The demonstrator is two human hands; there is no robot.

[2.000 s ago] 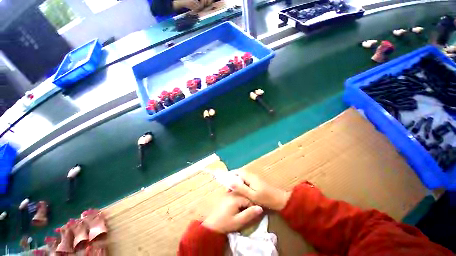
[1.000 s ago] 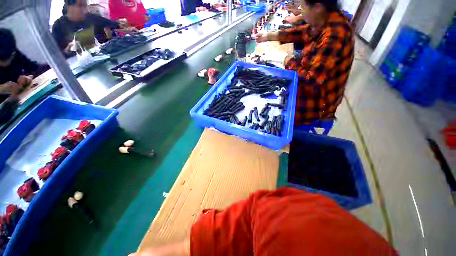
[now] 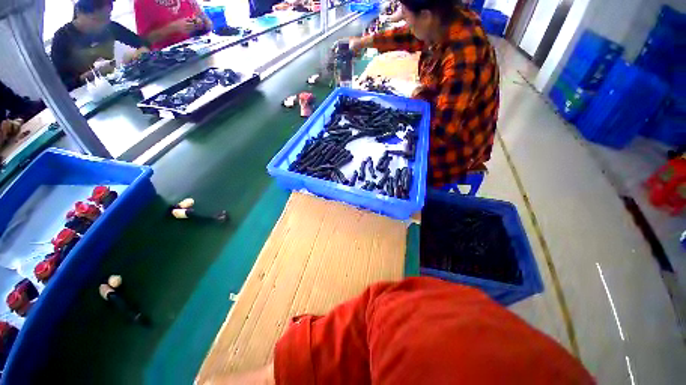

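My right sleeve [image 3: 421, 334] is red and crosses the bottom of the view. Only the wrist and a blurred part of my right hand [image 3: 239, 376] show at the bottom edge; its fingers are cut off. My left hand is out of the picture. Under the arm lies a tan cardboard sheet [image 3: 323, 248]. At its far end stands a blue tray [image 3: 347, 197] with black stick parts [image 3: 327, 148] on a white liner. Two leg pieces, one nearer [image 3: 120, 301] and one farther [image 3: 197, 211], lie on the green belt [image 3: 233, 162].
A blue tray [image 3: 94, 225] with red-topped pieces [image 3: 64, 239] stands at the left. A deep blue crate [image 3: 526, 252] with dark contents stands on the floor at the right. A person in a checked shirt [image 3: 466, 98] sits beyond the black-parts tray. Others sit across the belt.
The view has swung right from the cardboard where both hands were together; the left hand has left the picture. Over the last second, the scene has shifted slightly left.
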